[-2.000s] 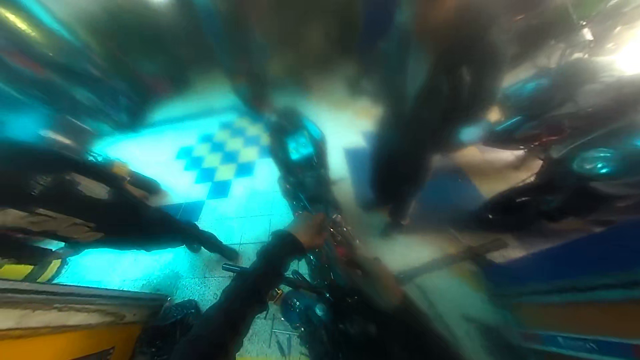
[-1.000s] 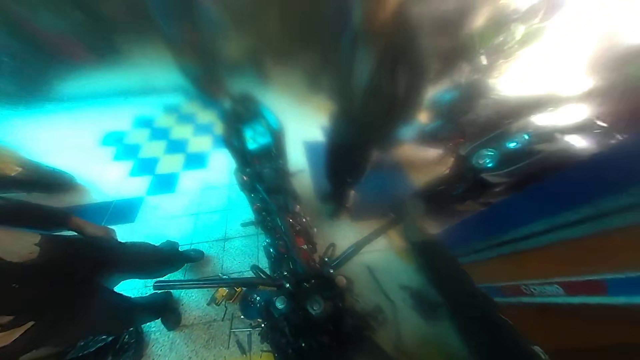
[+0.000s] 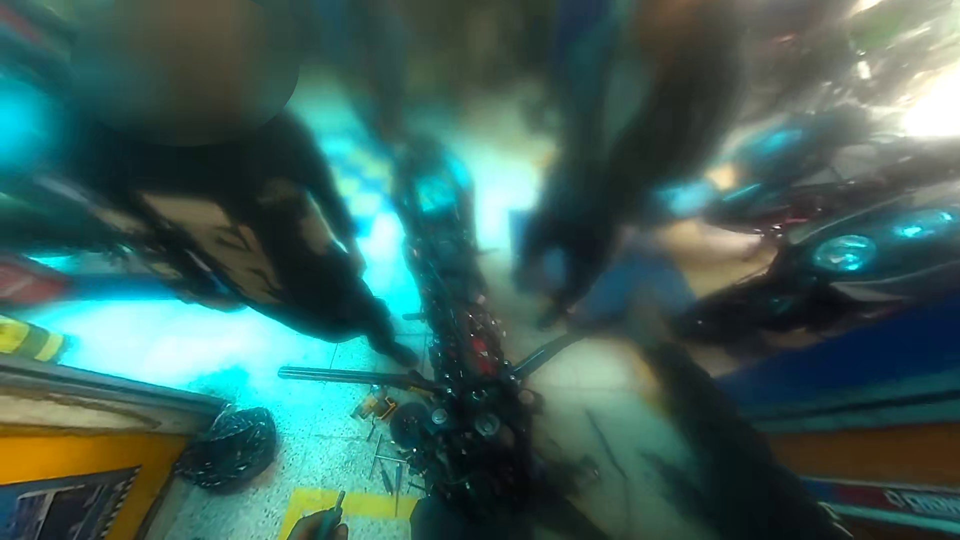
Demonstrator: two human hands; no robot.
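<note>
My left hand [image 3: 319, 526] is at the bottom edge, partly cut off, closed round a slim dark tool [image 3: 335, 510] whose kind I cannot tell. My right sleeve [image 3: 735, 442] reaches up from the lower right; the right hand [image 3: 649, 319] at its end is badly blurred near the right end of the handlebar, and its grip cannot be made out. Between my arms stands a partly stripped motorcycle [image 3: 480, 352]. Its bare handlebar tube [image 3: 337, 375] sticks out to the left, above a yellow-and-black object [image 3: 379, 405] and several hand tools [image 3: 390, 465] on the speckled floor.
One person [image 3: 247, 225] leans in from the left, an arm reaching toward the motorcycle. Another person [image 3: 622, 150] stands beyond its right side. A black plastic bag [image 3: 232, 450] lies by an orange-sided counter [image 3: 75, 450]. More motorcycles [image 3: 844, 255] stand at the right.
Two seconds ago my left hand was over the middle of the motorcycle; now it is at the bottom left with a slim tool. The person at the left has come closer to the motorcycle.
</note>
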